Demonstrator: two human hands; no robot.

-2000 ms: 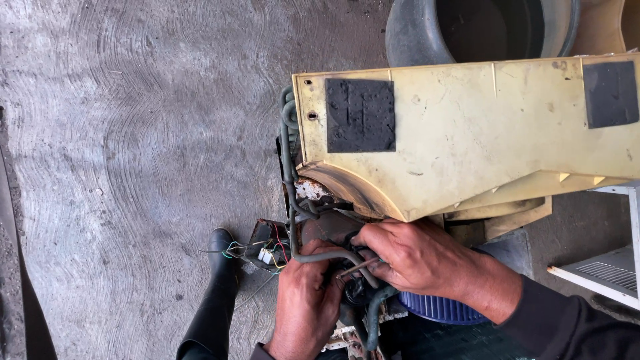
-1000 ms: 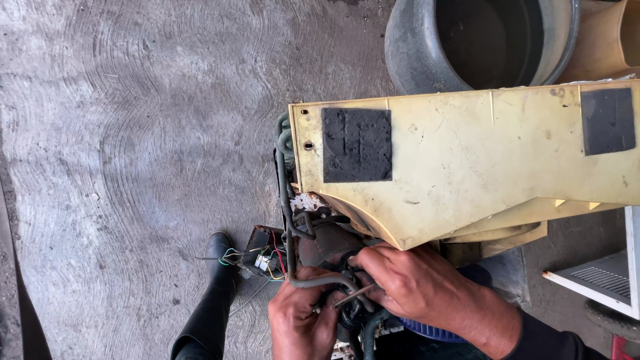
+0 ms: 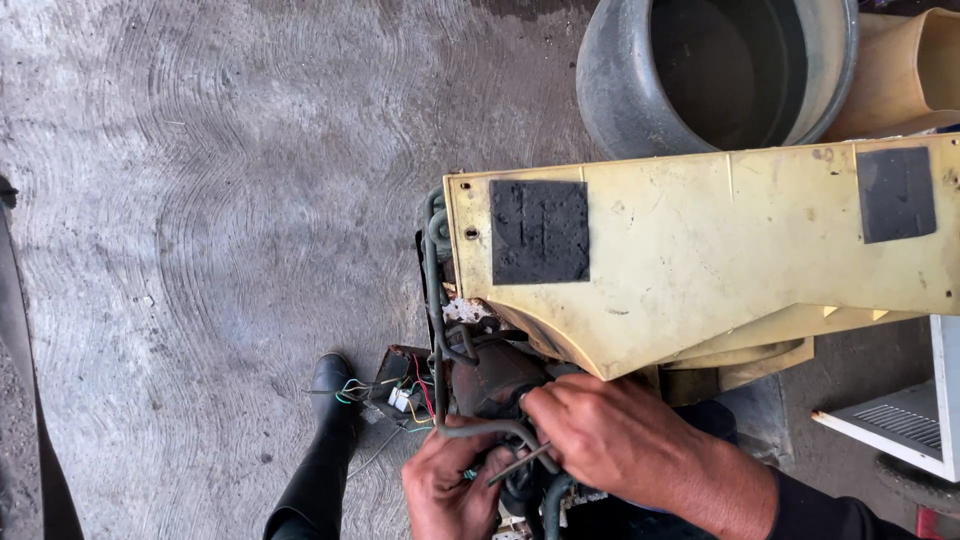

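A dark, rusty compressor sits inside an opened appliance, beside bent refrigerant pipes. My left hand is at the lower end of the compressor, its fingers and thumb closed around something small and mostly hidden near the pipe bend. A thin metal rod slants between both hands; which fingers hold it is not plain. My right hand reaches in from the right, fingers curled at black wiring on the compressor, its fingertips partly hidden. Above it lies a cream plastic housing with black pads.
A box with coloured wires lies left of the compressor, by a black rubber boot. Behind the housing stand a big grey tub and a tan container. At the right is a white louvred panel. The floor is rough concrete.
Both hands stay at the same spot by the compressor, with only small finger movements. The view has shifted somewhat, so the housing and tub appear lower in the frame.
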